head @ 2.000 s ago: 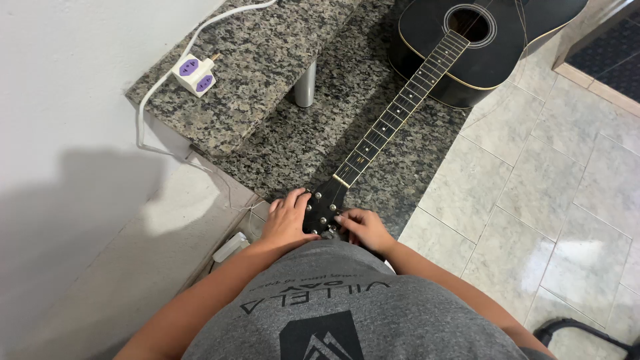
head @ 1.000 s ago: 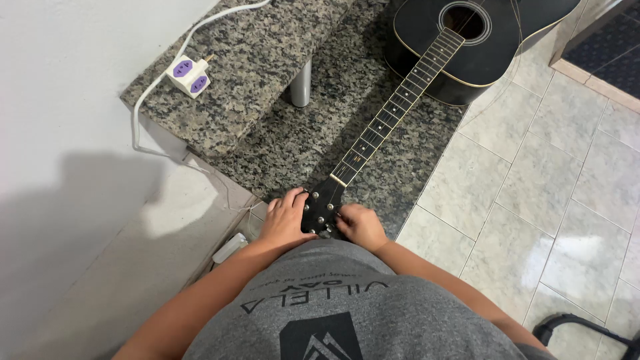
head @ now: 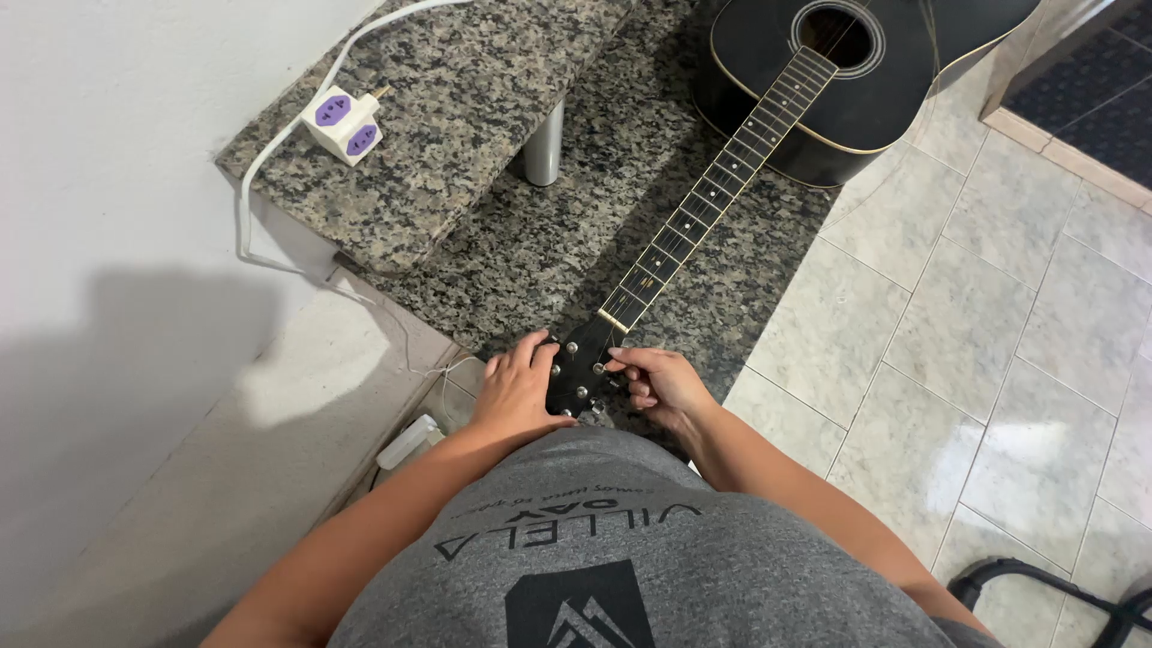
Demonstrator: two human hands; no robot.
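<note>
A black acoustic guitar (head: 900,99) lies face up on a speckled granite slab, its neck (head: 720,189) slanting down toward me. My left hand (head: 517,382) grips the left edge of the headstock (head: 580,360), thumb near its end. At the headstock's right side, my right hand (head: 661,382) has thumb and forefinger pinched by a tuning post close to the nut (head: 614,320); whether a string is between them is too fine to tell. Metal tuning posts stand on the headstock. A loose string (head: 932,45) curls over the guitar's body.
A raised granite shelf (head: 432,135) on a metal leg (head: 544,148) holds a white plug adapter (head: 344,124) with purple sockets. A white cable (head: 256,171) runs along the wall. A white device (head: 409,441) sits low at left. Tiled floor (head: 909,315) and a black tubular frame (head: 1035,567) are at right.
My right hand has moved up from the lower right edge of the headstock to a post nearer the nut. My left hand has stayed at the headstock.
</note>
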